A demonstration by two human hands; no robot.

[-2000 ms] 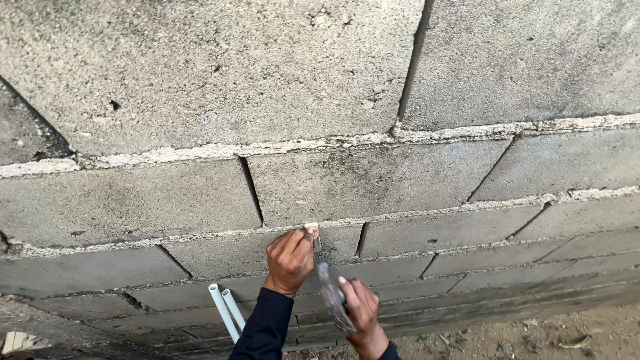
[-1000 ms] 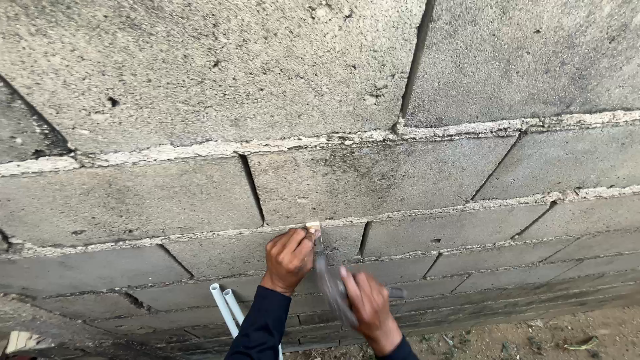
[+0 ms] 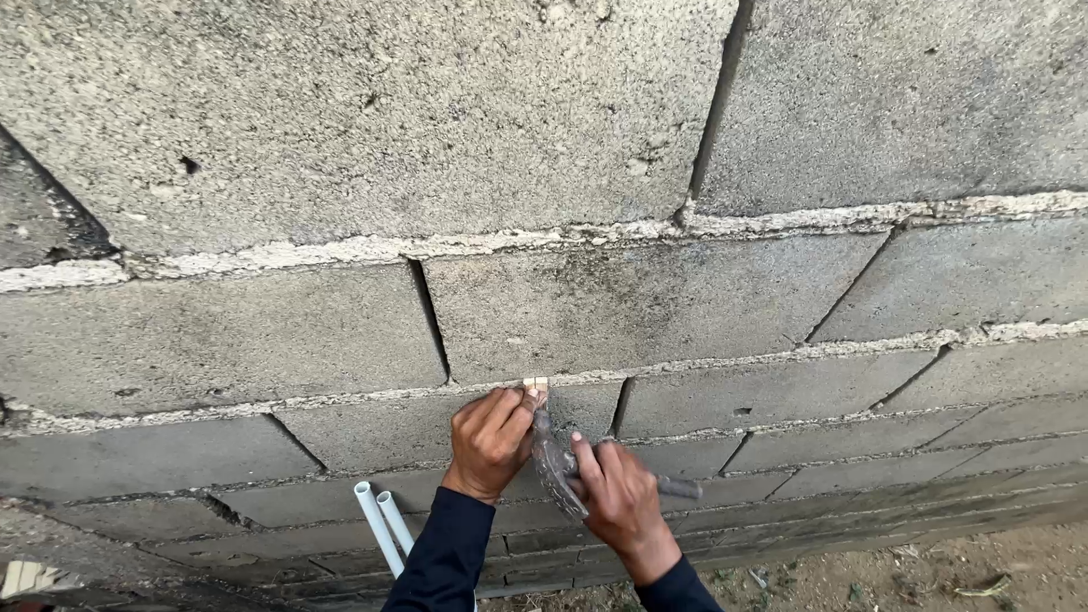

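My left hand (image 3: 491, 442) is against the concrete block wall (image 3: 612, 306), its fingertips pinching a small pale piece, apparently wood (image 3: 535, 385), at a mortar joint. Whether a nail is between those fingers cannot be told. Gripped near its head in my right hand (image 3: 623, 501) is a claw hammer (image 3: 557, 476), with the handle end showing to the right of the hand. The hammer's face is close to the left fingertips and the pale piece, and its claw points down toward the bottom of the view.
Two pale plastic pipes (image 3: 378, 527) stand left of my left forearm. Bare soil (image 3: 952, 569) runs along the wall's foot at lower right. Several pale strips (image 3: 30, 580) lie at the lower left edge.
The hammer in my right hand has shifted and turned between frames, its head now sharper and close to the left fingertips. My left hand keeps its place at the joint.
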